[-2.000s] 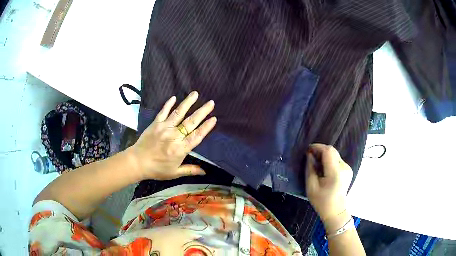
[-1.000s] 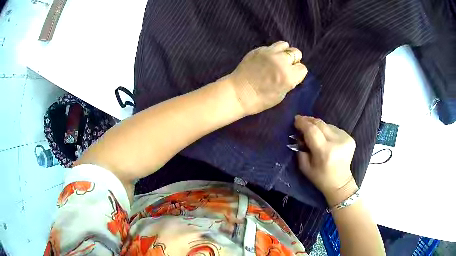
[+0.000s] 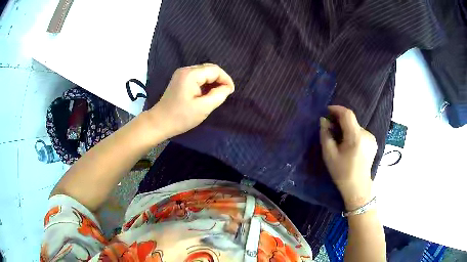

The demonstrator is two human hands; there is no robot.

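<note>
The dark striped garment (image 3: 240, 56) lies spread before me, its blue waistband (image 3: 230, 151) towards my lap. A blue fly edge (image 3: 315, 102) runs up from it. Fine pale threads show near the waistband end. My left hand (image 3: 193, 100) is over the garment's left part, fingers curled and tips pinched together, with nothing visible in it. My right hand (image 3: 351, 151) is curled right of the fly edge, over the garment. The thread snips, whose metal tip showed in it a second ago, are now mostly hidden in the fingers.
A white table (image 3: 107, 66) lies under the garment. A flat tan piece (image 3: 60, 15) is at its upper left. A floral-edged bag (image 3: 61, 125) and a clear bottle (image 3: 47, 152) are at left. Another dark garment (image 3: 450, 66) is at upper right. Blue crates (image 3: 335, 238) are below.
My left hand first closed over the fly area, then moved back left and towards me. My right hand moved up and slightly right; the snips' metal tip no longer shows clearly.
</note>
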